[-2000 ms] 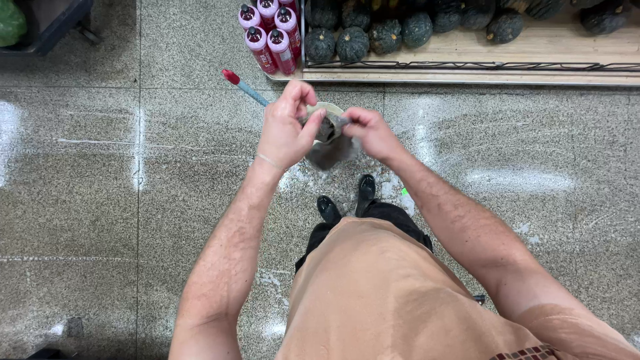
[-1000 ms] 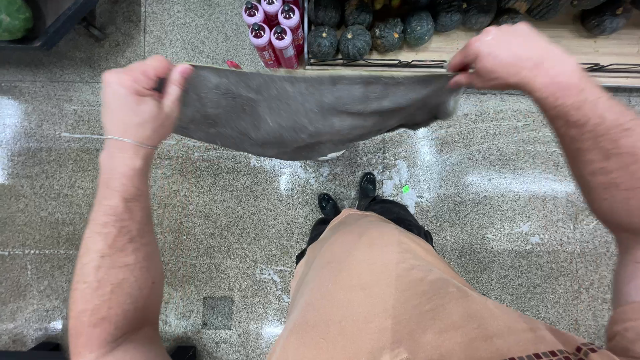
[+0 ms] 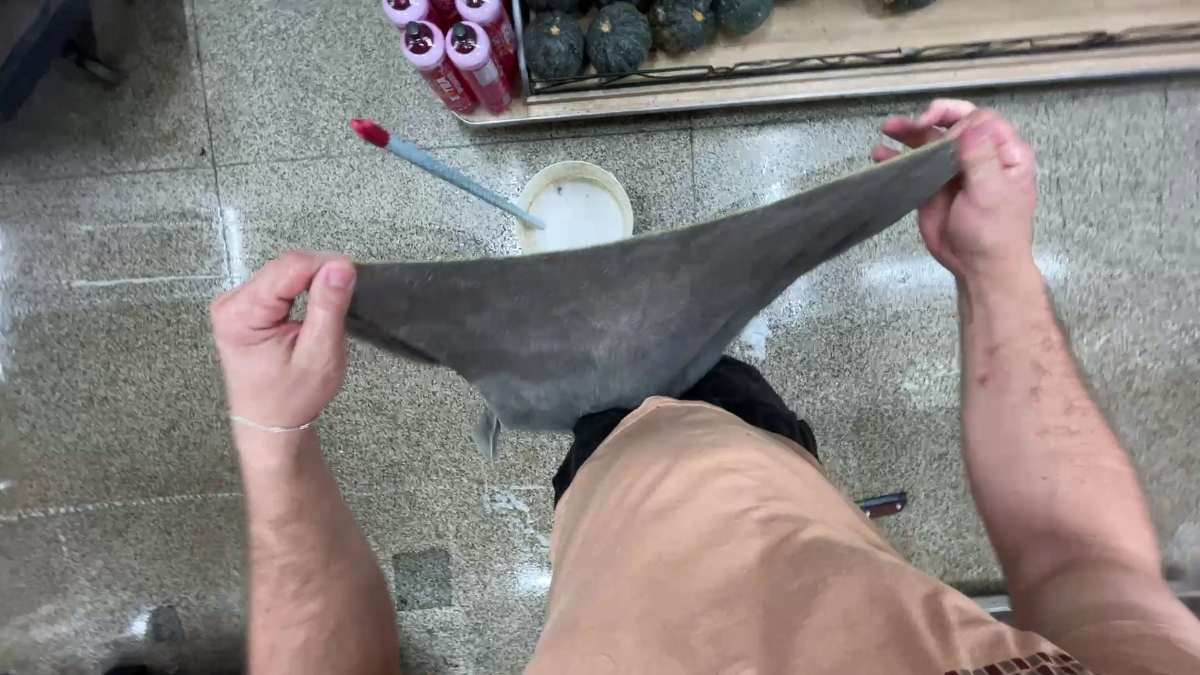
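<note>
A grey cloth (image 3: 600, 319) hangs stretched between my two hands, its upper edge slanting up to the right and its lower part drooping in front of my dark trousers. My left hand (image 3: 286, 337) pinches one top corner between thumb and fingers. The opposite corner is in my right hand (image 3: 984, 187), with some of its fingers spread behind the cloth. Beyond the cloth's top edge stands a round pale bucket (image 3: 621, 202) with whitish liquid or a white bottom inside; which one, I cannot tell. A light blue handle (image 3: 450, 176) with a red tip leans out of it.
At the top, a low display shelf (image 3: 844, 92) with a wire rail holds several dark green squashes (image 3: 619, 39). Several pink bottles (image 3: 439, 67) stand at its left corner. A dark object (image 3: 42, 47) is at the upper left. The speckled floor (image 3: 122, 375) has shiny patches and white marks.
Two seconds ago my hands were close together over the bucket with the cloth bunched; it was spread wide between them one second ago. Now my left hand is lower than my right, and the bucket shows.
</note>
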